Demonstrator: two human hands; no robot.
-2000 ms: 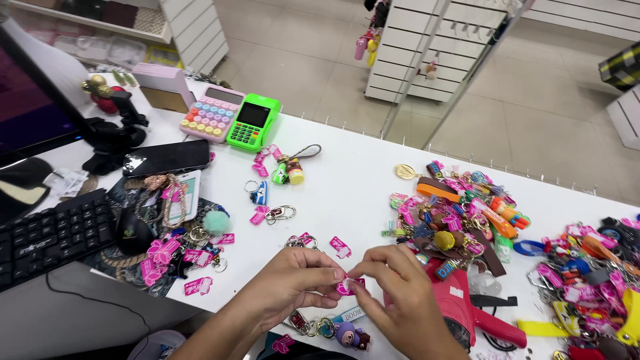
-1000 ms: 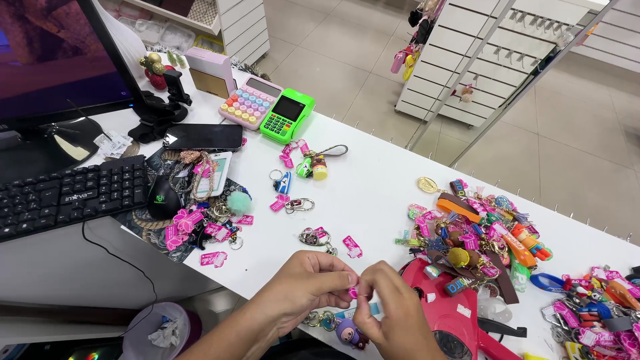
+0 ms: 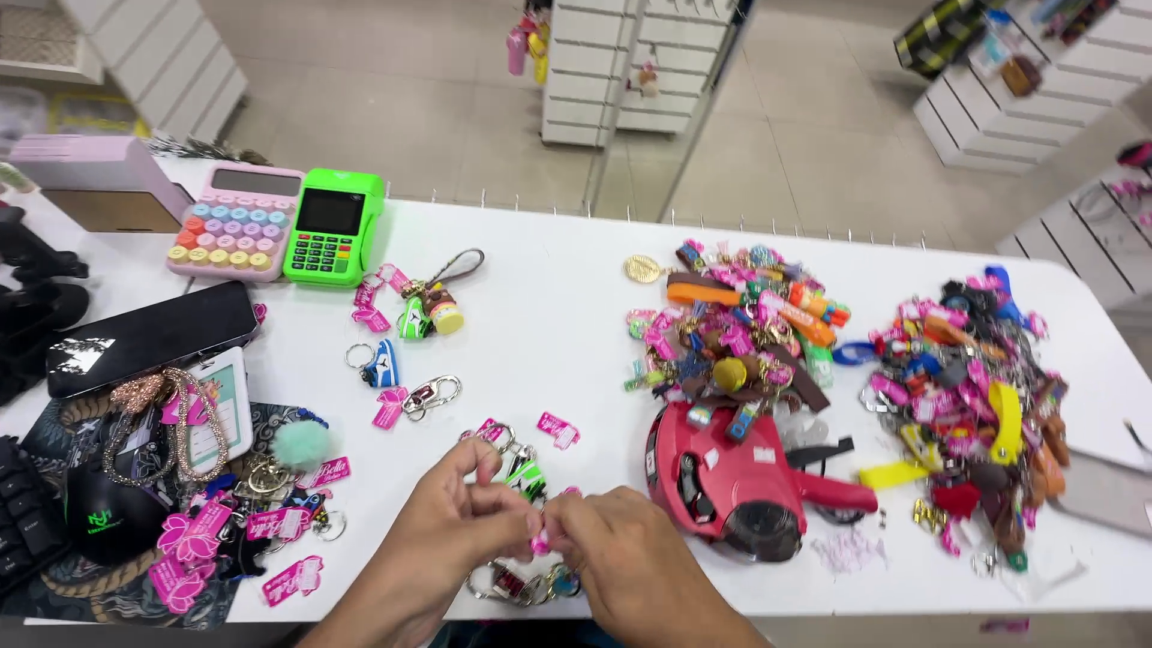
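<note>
Near the front edge of the white counter, my left hand (image 3: 463, 522) and my right hand (image 3: 612, 558) meet at the fingertips. Between them they pinch a small pink tag (image 3: 540, 540), mostly hidden by the fingers. A green sneaker keychain (image 3: 526, 479) with a metal clasp lies just behind the fingers. Below the hands, partly covered, is a metal keychain (image 3: 513, 583) with a dark red piece. One loose pink tag (image 3: 559, 429) lies behind the hands. Farther back are a blue sneaker keychain (image 3: 382, 364) and a metal carabiner clasp (image 3: 433, 396).
A red handheld device (image 3: 729, 486) lies right of my hands, against a heap of keychains (image 3: 738, 324); another heap (image 3: 972, 387) is farther right. At left are a green card terminal (image 3: 333, 225), a pastel calculator (image 3: 238, 220), a black phone (image 3: 153, 337) and a mouse (image 3: 121, 513).
The view has swung right since one second ago, and the monitor has left it. My hands stay together at the fingertips around the small pink tag.
</note>
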